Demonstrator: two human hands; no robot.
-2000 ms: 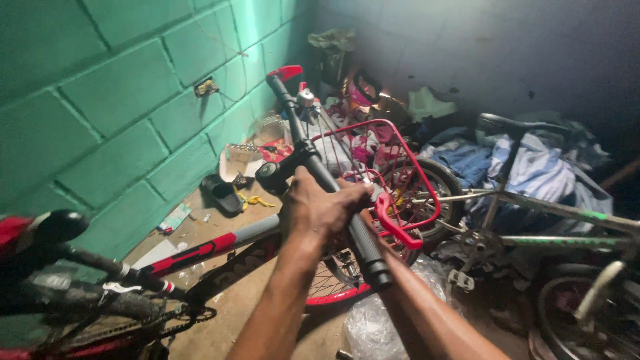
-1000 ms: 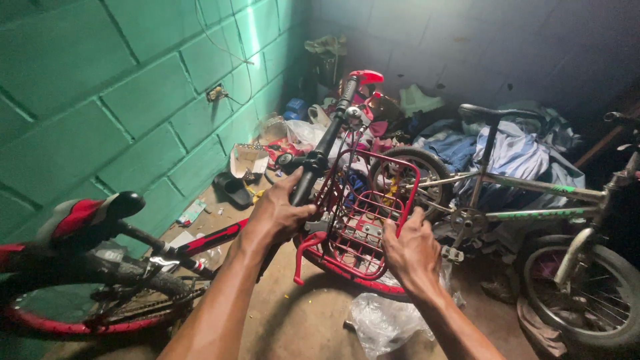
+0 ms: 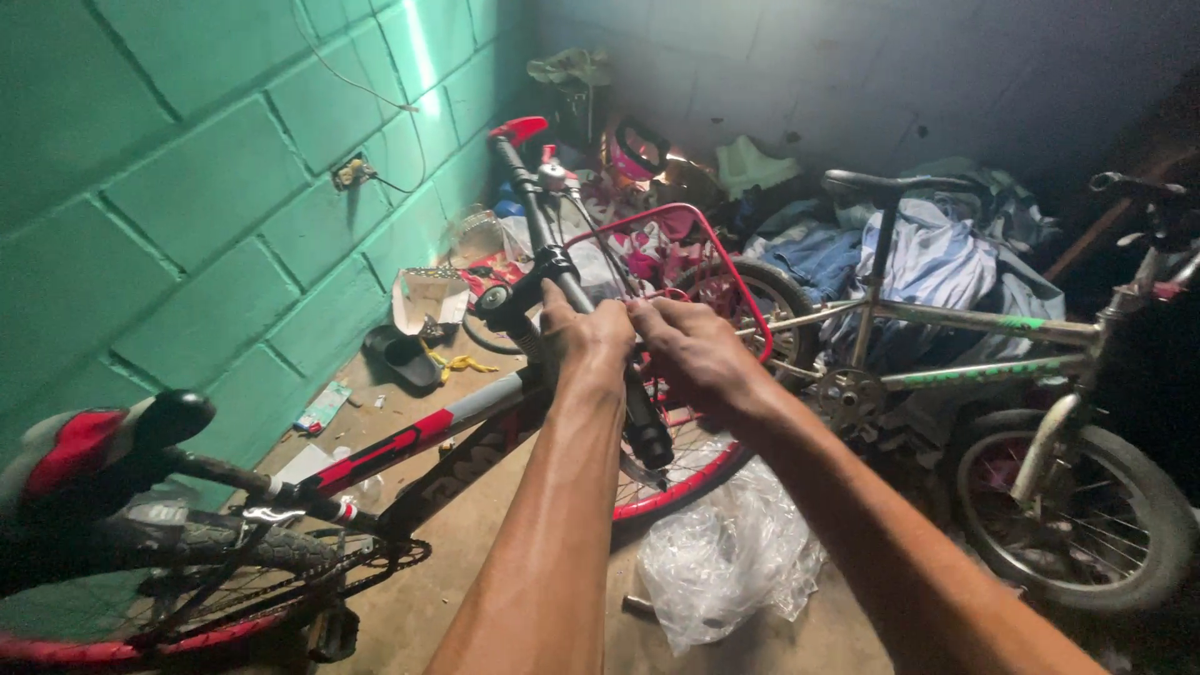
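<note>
A black and red bicycle frame stands before me, its black handlebar turned so that one grip points toward me. My left hand lies on the bar between the stem and that grip; its fingers are partly hidden, so its hold is unclear. Close beside it, my right hand has curled fingers at the bar and near the red wire basket. What its fingertips touch is hidden. The red brake lever seen before at the near grip is hidden from view. The red-rimmed front wheel is below.
A silver bicycle stands on the right, before piled clothes. Clear plastic wrap lies on the floor under my right forearm. A black sandal and an open box lie by the green block wall.
My right hand has moved left from the basket's side to the handlebar beside my left hand. The handlebar and basket have turned, and the near grip now points toward me.
</note>
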